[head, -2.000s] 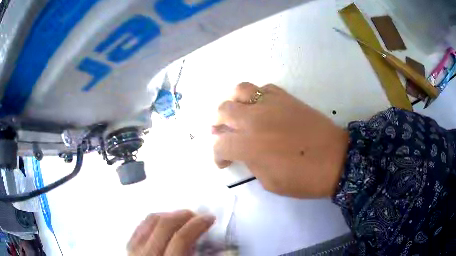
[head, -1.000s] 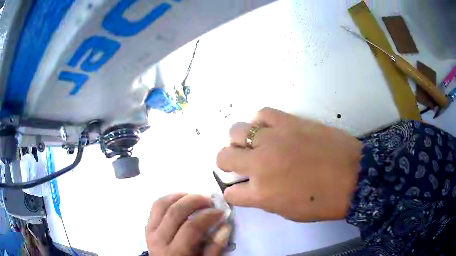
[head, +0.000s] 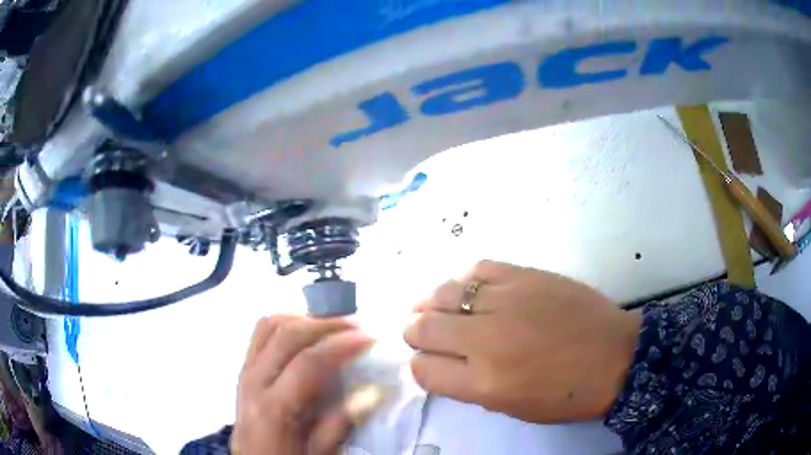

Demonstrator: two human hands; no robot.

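The white lining [head: 498, 434] lies at the bottom centre, under and between my hands, with a fold running down it. My left hand [head: 302, 382] is at the lower centre, slightly blurred, its fingers pinching the lining; a pale yellowish cap shows on one digit. My right hand [head: 525, 342], with a gold ring, lies palm down with its fingertips on the lining's upper edge. The white sewing machine head [head: 533, 115] with blue "JACK" lettering spans the top. The tension assembly [head: 322, 244] sits just above my left hand. The needle area is not clearly visible.
On the right of the white machine bed [head: 569, 195] lie a yellow-brown strip [head: 722, 213], a wooden-handled awl [head: 751, 206] and brown pieces [head: 741, 142]. A dark curved cable or bar [head: 133, 307] hangs at the left. A patterned sleeve covers my right wrist.
The view has shifted, so the machine head fills more of the top. My left hand has moved up beside my right fingertips. The dark sliver between the hands no longer shows.
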